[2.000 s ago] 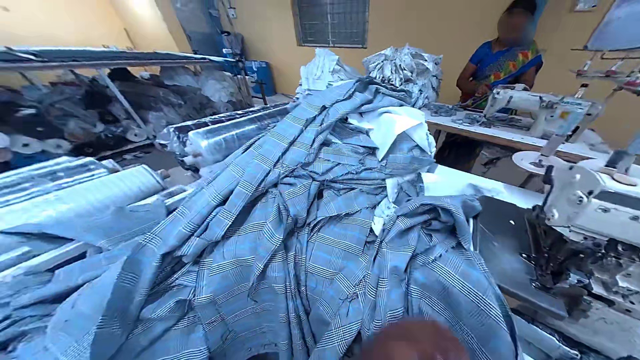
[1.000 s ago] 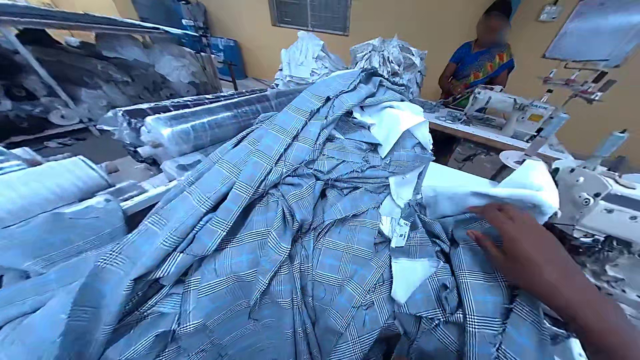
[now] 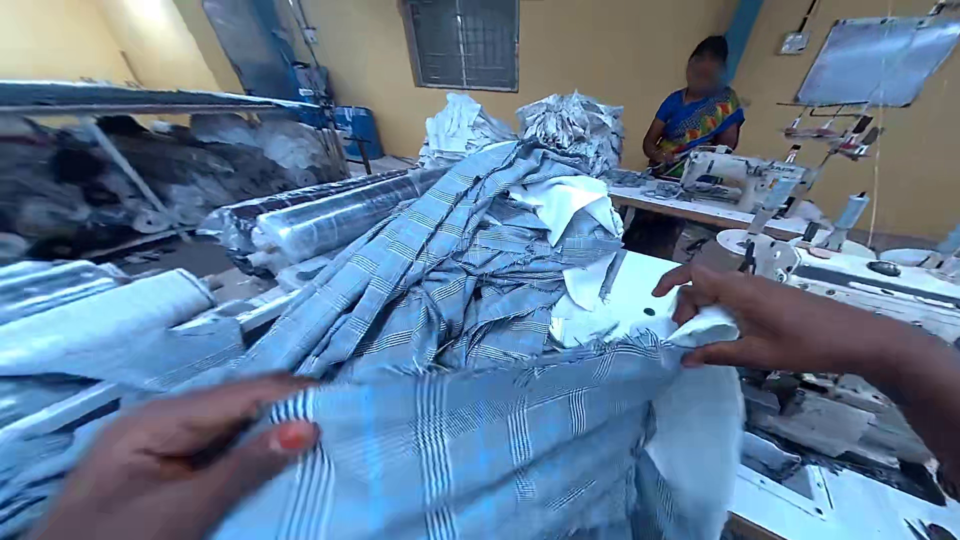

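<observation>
A grey-blue plaid fabric piece is stretched between my two hands across the lower middle. Its left end is pinched by my left hand, thumb on top. At the upper right corner my right hand grips the same piece, with white fabric hanging beneath. Behind lies a heap of plaid fabric, frayed at its edges, with white fabric pieces on it. To the right of the heap shows a white table surface.
An industrial sewing machine stands at the right, behind my right forearm. Another sewing machine is farther back, where a person works. Plastic-wrapped fabric rolls and a pale roll lie at the left.
My left hand has come into view, holding plaid fabric. My right hand, earlier open over the white fabric, now grips a plaid piece. That piece is raised in front of the heap.
</observation>
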